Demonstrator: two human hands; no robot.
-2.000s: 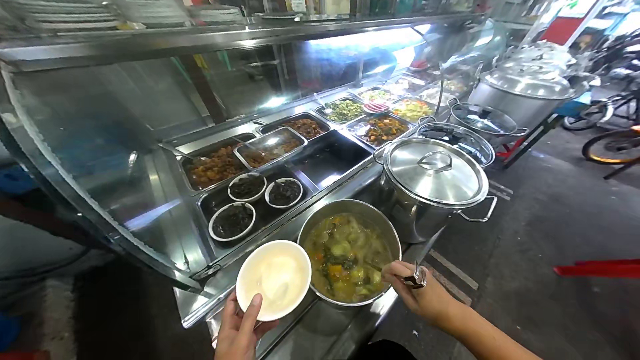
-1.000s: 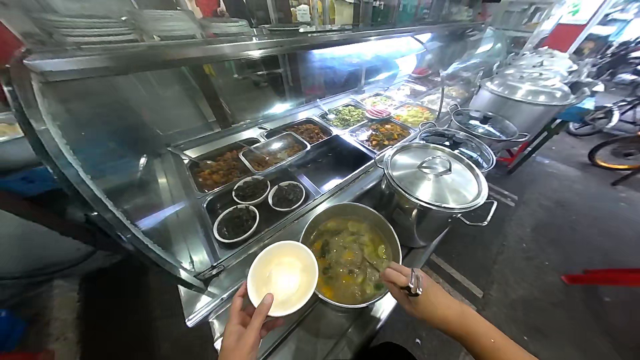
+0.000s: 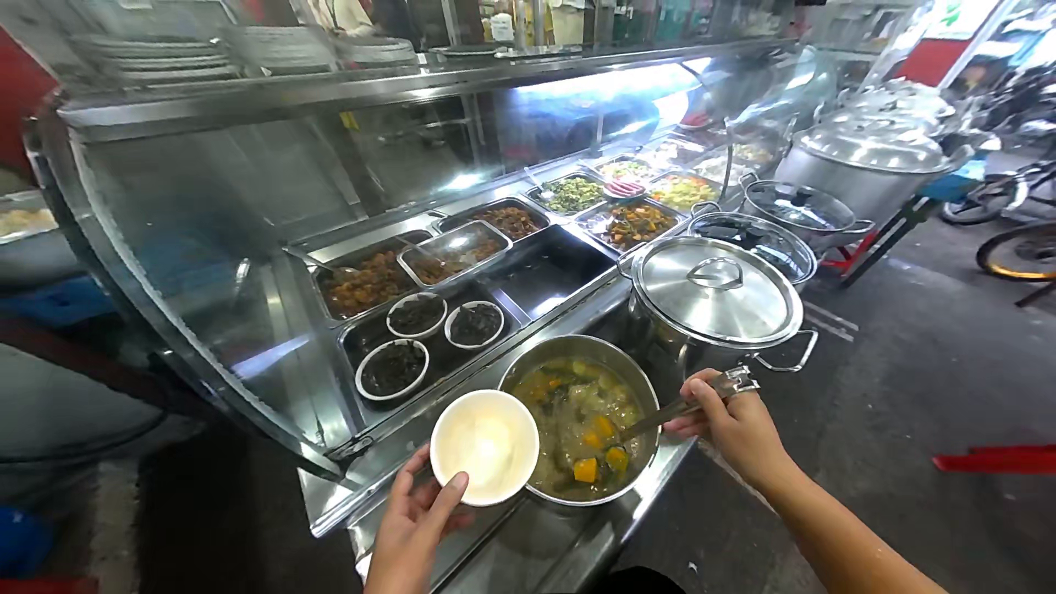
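A white bowl [image 3: 485, 446] with nothing but a pale inside showing is in my left hand [image 3: 421, 520], thumb over its rim. It sits at the left edge of a steel pot of soup [image 3: 582, 419] holding orange and green vegetable chunks in broth. My right hand [image 3: 734, 425] grips the metal handle of a ladle [image 3: 660, 417] at the pot's right side. The ladle's lower end is hidden in the soup.
A lidded steel pot [image 3: 716, 290] stands just beyond the soup, with glass-lidded pots [image 3: 799, 206] behind it. To the left, under a curved glass guard [image 3: 165, 330], are trays of cooked food [image 3: 371, 280] and white bowls of dark food [image 3: 393, 369]. A large aluminium pot [image 3: 870, 157] stands at back right.
The ladle has shifted in the soup, and more of its handle shows than a second ago. Orange chunks have come to the surface. The bowl stays beside the pot in my left hand.
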